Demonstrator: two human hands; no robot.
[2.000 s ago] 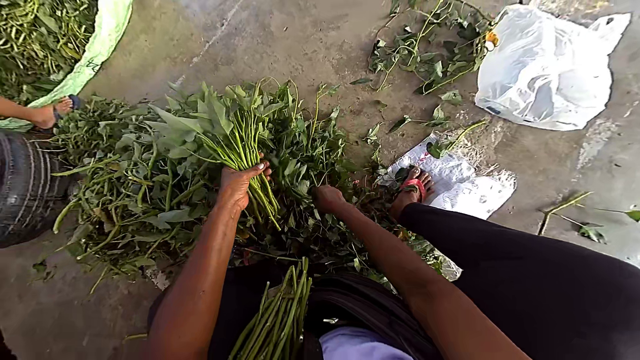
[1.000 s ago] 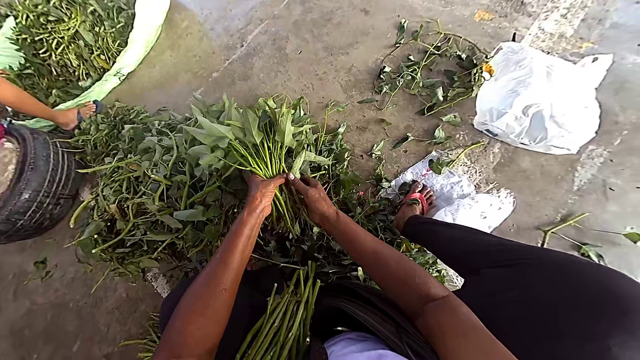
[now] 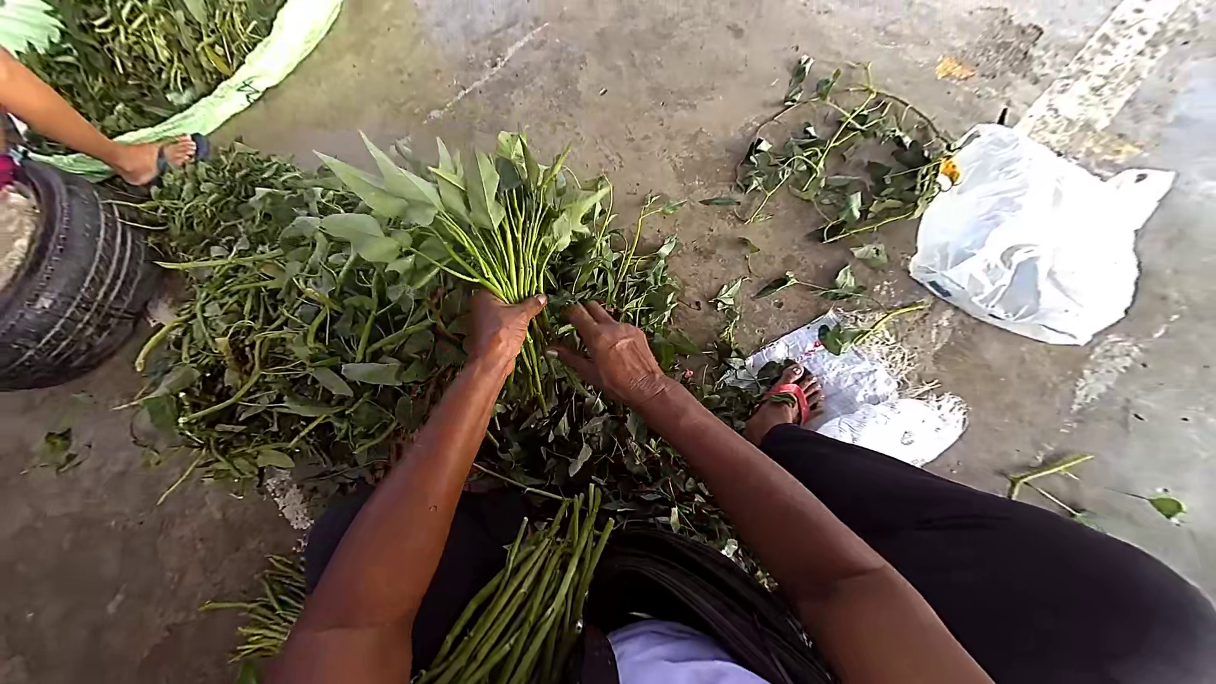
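Observation:
My left hand (image 3: 501, 328) is closed around the stems of a bunch of leafy greens (image 3: 503, 223), whose leaves fan out away from me. Just right of those stems is my right hand (image 3: 613, 356), its fingers apart and the fingertips near the lower stems; nothing shows in it. Beneath both hands spreads a large heap of leafy vines (image 3: 313, 332). A bundle of cut green stems (image 3: 532, 598) lies against my lap, its lower end out of view.
A tyre (image 3: 81, 275) stands at the left, beside another person's sandalled foot (image 3: 157, 160). Behind are more greens on a pale green sack (image 3: 271, 81). To the right lie a white plastic bag (image 3: 1035, 237), loose vines (image 3: 845, 161) and a white woven sack (image 3: 855, 389) by my foot.
My right hand, low in the heap two seconds ago, came up to the bunch and now sits slightly right of it with fingers apart. The left hand has kept hold of the bunch.

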